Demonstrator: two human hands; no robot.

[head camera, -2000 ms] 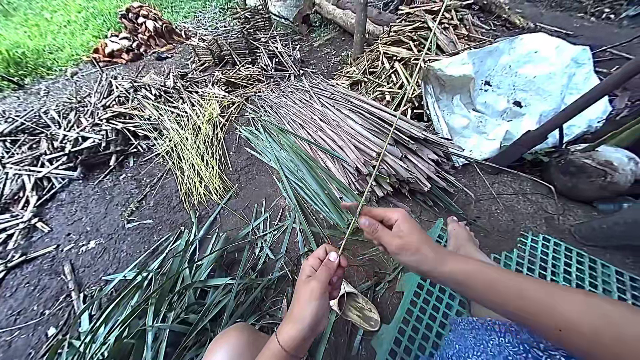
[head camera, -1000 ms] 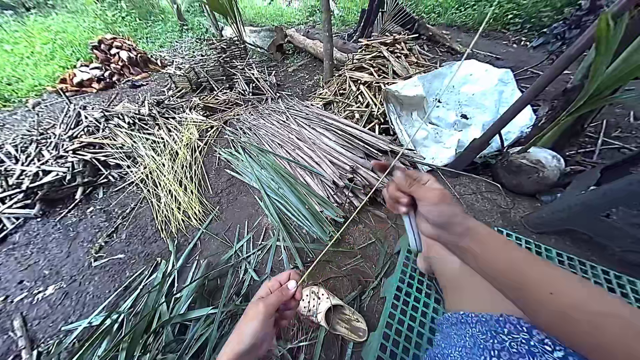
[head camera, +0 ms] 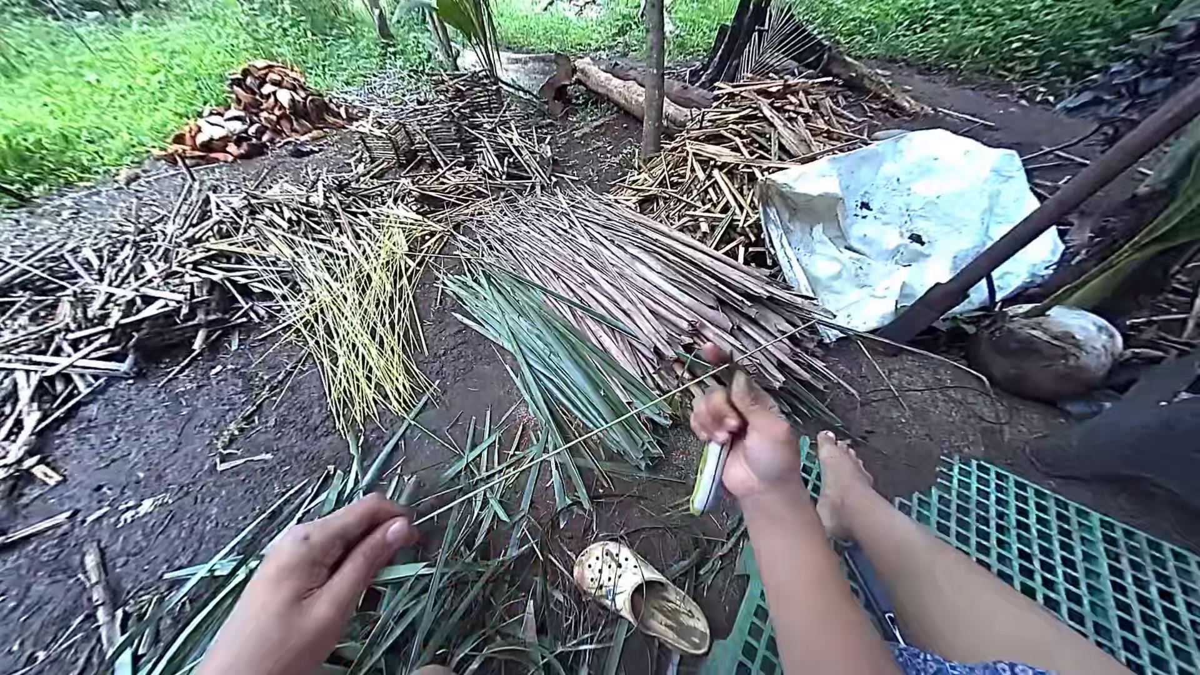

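Note:
My left hand [head camera: 323,567] pinches the lower end of a long thin leaf midrib [head camera: 553,452] between thumb and fingers. The midrib runs up to the right, past my right hand [head camera: 747,431], which is closed around a knife's pale handle [head camera: 710,476]; the blade is mostly hidden and blurred against the midrib. Between and beyond the hands lie cut green leaf strips [head camera: 562,366]. Yellow-green stripped midribs [head camera: 361,323] are heaped to their left, and long green leaves [head camera: 441,600] lie below, near my left hand.
A clog shoe [head camera: 642,595] lies on the ground beside a green plastic grid mat [head camera: 1041,553] and my bare foot. Dry stalks [head camera: 619,272], a white sack [head camera: 909,220], a dark pole [head camera: 1059,202], a coconut [head camera: 1045,352] and a husk pile [head camera: 253,112] lie beyond.
My hands were close together on the midrib two seconds ago and are now far apart. The left hand has moved left, and the midrib slants lower. The view has tilted up.

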